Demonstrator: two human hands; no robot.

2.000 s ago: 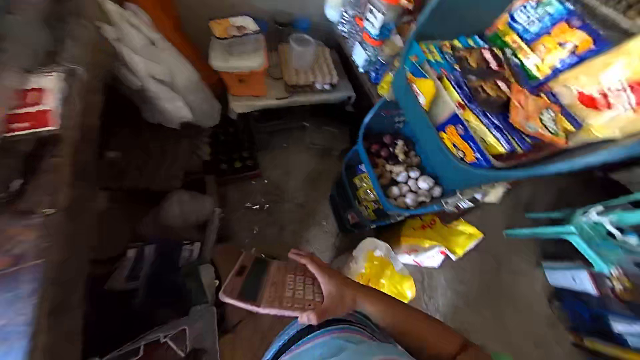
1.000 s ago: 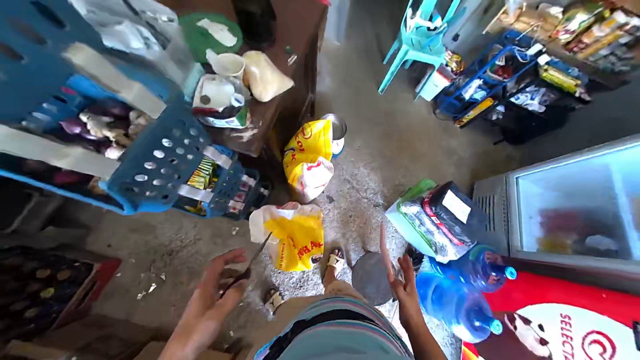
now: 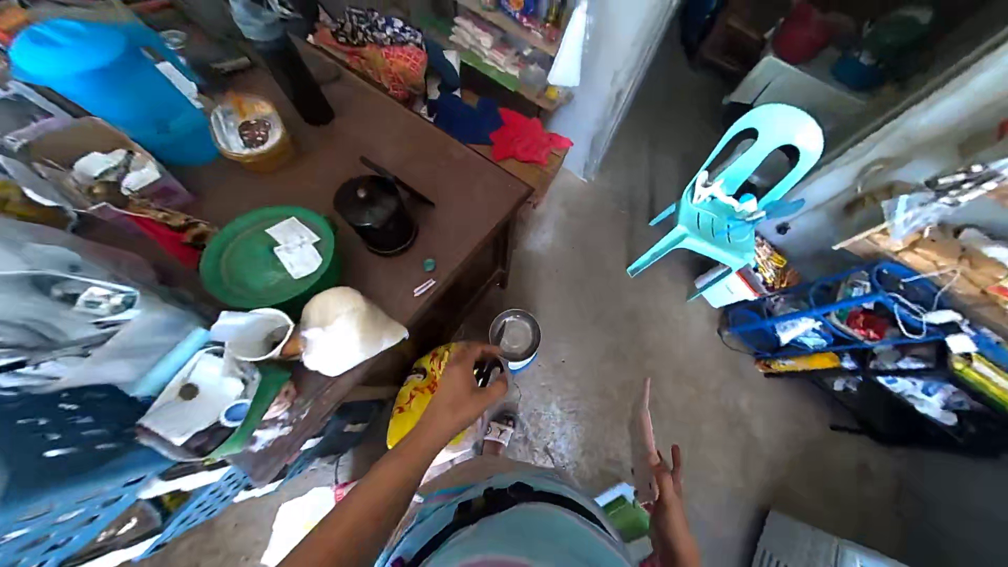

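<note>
My left hand (image 3: 465,394) is closed around the dark handles of a pair of scissors (image 3: 487,370), above the floor beside the table. Beyond it on the floor stands a metal bowl (image 3: 516,335), and a yellow plastic bag (image 3: 421,394) lies partly behind the hand. Lower right, my right hand (image 3: 668,496) holds a thin pinkish calculator (image 3: 646,421) seen edge-on, so its keys are hidden. On the brown table (image 3: 465,189) are a black lidded pot (image 3: 376,214), a green basin (image 3: 268,256) with paper pieces, and a white cup (image 3: 260,335).
A turquoise plastic chair (image 3: 728,197) stands at the upper right, with a blue rack (image 3: 835,307) of goods near it. Blue plastic crates (image 3: 79,441) are at the lower left. A blue pitcher (image 3: 102,87) stands on the table's far left. A grey box (image 3: 819,543) sits lower right.
The view has swung widely. Two seconds ago only the hand with the calculator showed; one second ago the left hand came into view with the scissors, and both hands still hold their things.
</note>
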